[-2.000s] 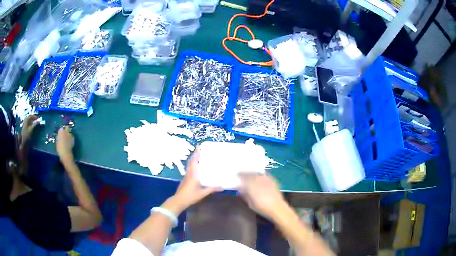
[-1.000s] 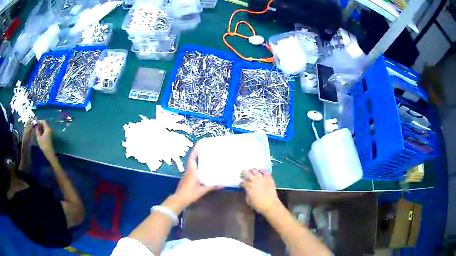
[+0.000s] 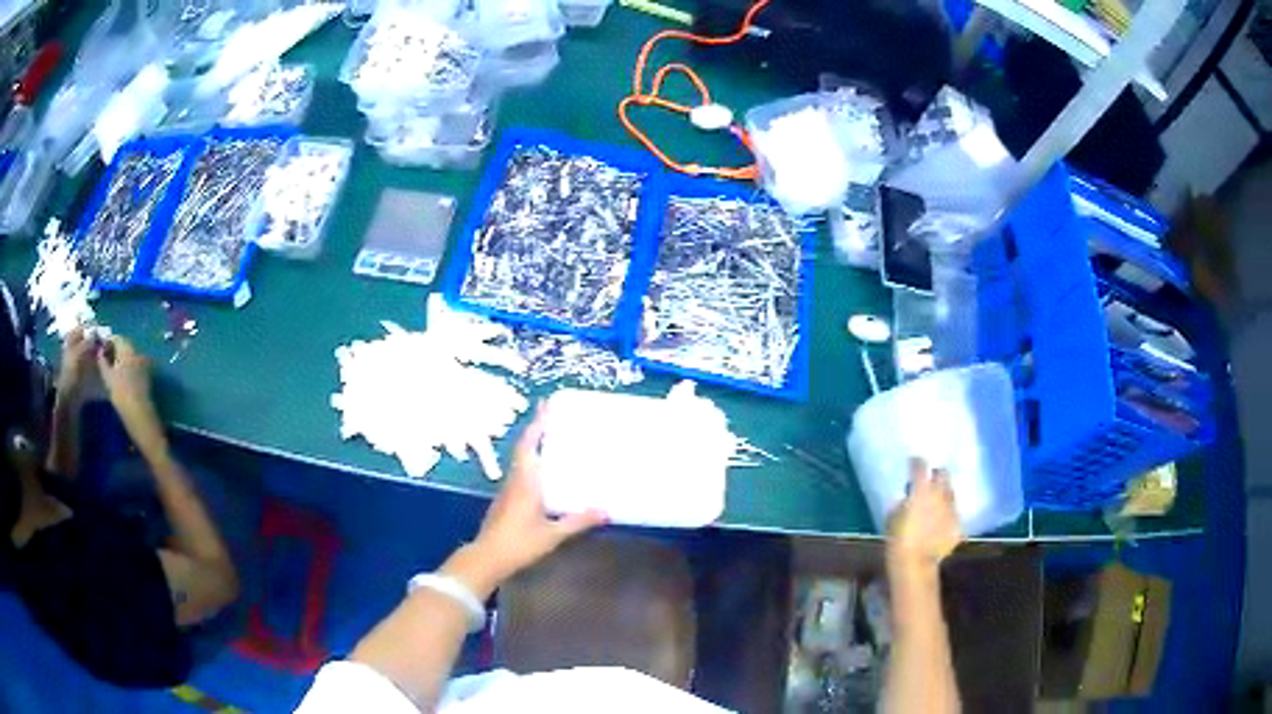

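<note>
A large pale rectangular tub or lid (image 3: 635,458) is held at the bench's front edge by my left hand (image 3: 523,519), which grips its left side and lower edge. My right hand (image 3: 924,519) is at a second pale translucent tub (image 3: 963,426) near the right of the bench, with its fingers over the front part; whether it grips it is unclear. White strips (image 3: 419,398) lie in a loose pile left of the held tub. Short metal pieces fill one blue tray (image 3: 547,240), and long metal rods fill the blue tray (image 3: 723,296) beside it.
A digital scale (image 3: 405,234) lies left of the trays. Stacked clear boxes (image 3: 419,77) stand behind. A blue crate (image 3: 1067,335) stands at the right bench end, near a phone (image 3: 905,234) and orange cord (image 3: 645,98). Another person's hands (image 3: 115,366) work at far left.
My right hand has left the held tub and moved right to the second tub, which has shifted and turned slightly. My left hand still holds the first tub.
</note>
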